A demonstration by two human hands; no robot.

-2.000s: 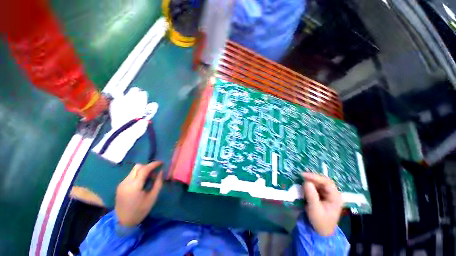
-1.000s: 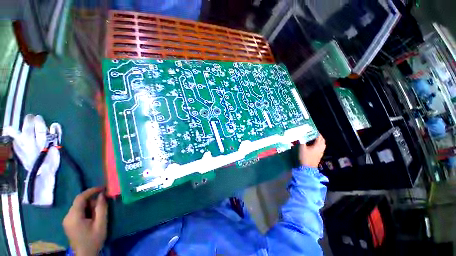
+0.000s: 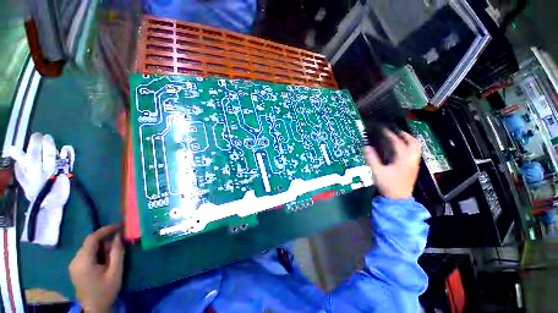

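Observation:
A large green circuit board (image 3: 238,140), white traces and a broad white strip facing up, lies on a pinkish-red pad (image 3: 131,202). My right hand (image 3: 396,164) grips a small black block, which looks like a brush (image 3: 383,144), at the board's right end; its bristles cannot be made out. My left hand (image 3: 98,267) is near the board's lower left corner, fingers curled and apart, with nothing seen in it. Cutters (image 3: 61,177) with black handles lie on a white glove (image 3: 38,174); one handle's end is close to my left fingers.
An orange slotted rack (image 3: 235,52) stands behind the board. A white rail (image 3: 11,263) runs along the left. Black bins (image 3: 471,195) with green boards are on the right, below a clear framed panel (image 3: 434,49). A person's blue sleeve shows at the top.
My right hand has moved from the board's lower right corner up to its right end and now holds the black block. My left hand stays near the lower left corner. Earlier the view swung right.

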